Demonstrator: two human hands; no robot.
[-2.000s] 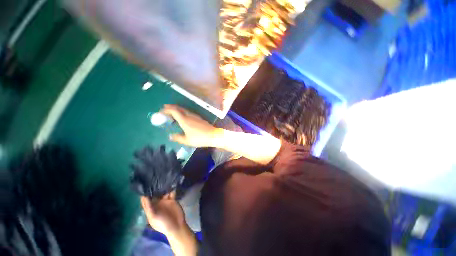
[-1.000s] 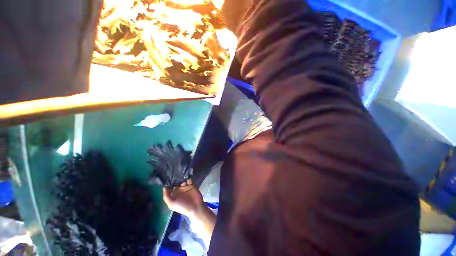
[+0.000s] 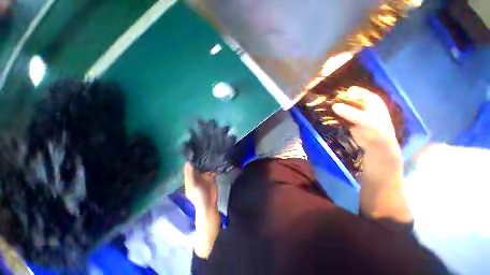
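My left hand (image 3: 204, 201) holds a black ruffled cluster (image 3: 210, 146) from below, at the near edge of the green bench (image 3: 166, 70). My right hand (image 3: 370, 126) is over the blue crate (image 3: 332, 151) at the right, its fingers at dark and brown-gold parts (image 3: 344, 140); blur hides whether it grips one. A large heap of black clusters (image 3: 80, 156) lies on the bench at the left. A small white thing, likely the glue bottle (image 3: 223, 91), lies on the bench beyond the held cluster.
A grey box (image 3: 279, 37) stands at the bench's far right corner, with shiny gold-brown pieces (image 3: 384, 24) beside it. A crumpled white sheet or bag (image 3: 164, 236) is below the bench edge. A bright white surface (image 3: 454, 198) is at the right.
My right arm, which reached up across the view a second ago, now has its hand down at the blue crate. My left hand still holds the cluster. The view has turned.
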